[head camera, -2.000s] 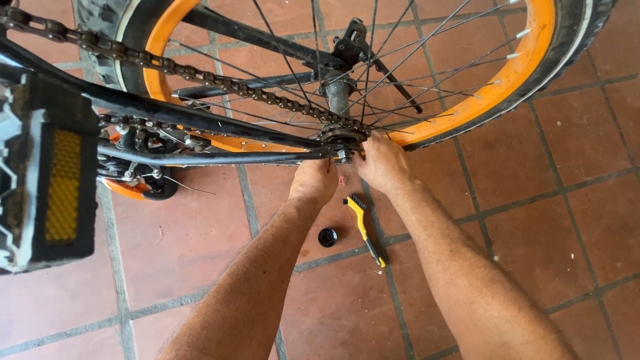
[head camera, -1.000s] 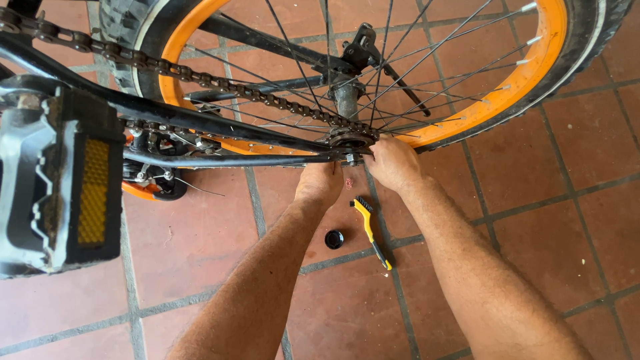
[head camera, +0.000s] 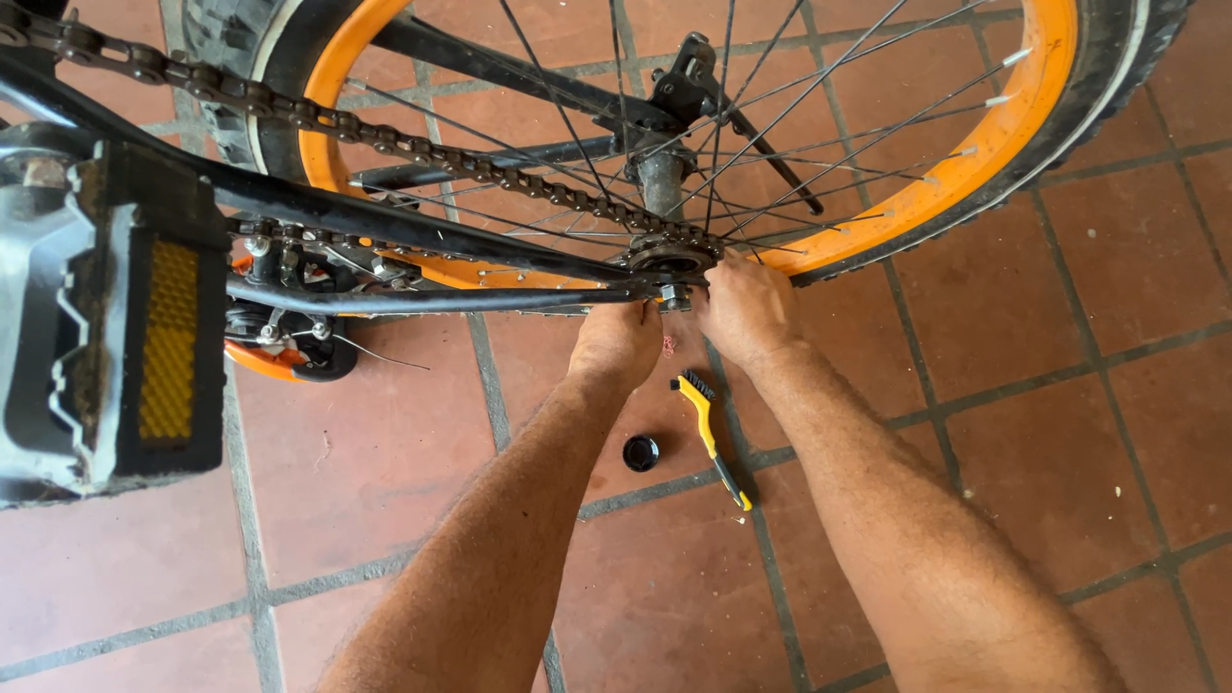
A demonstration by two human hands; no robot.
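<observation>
Both of my hands are at the rear axle of a bicycle wheel with an orange rim (head camera: 1020, 125). My left hand (head camera: 619, 339) is just below the end of the black frame tube (head camera: 433, 302), its fingertips mostly hidden. To the right of the axle nut (head camera: 676, 296), my right hand (head camera: 749, 303) has its fingers bent in against the rear sprocket (head camera: 671, 257); what they grip cannot be made out. The bicycle chain (head camera: 423, 149) runs from the upper left onto the sprocket. The wheel hub (head camera: 661, 183) lies above the hands.
On the tiled floor, between my forearms, lie a yellow-handled wire brush (head camera: 707, 428) and a small black round cap or container (head camera: 640, 452). A pedal with an amber reflector (head camera: 168, 342) fills the left edge. An orange and black brake lever or bicycle part (head camera: 279, 361) is beyond it.
</observation>
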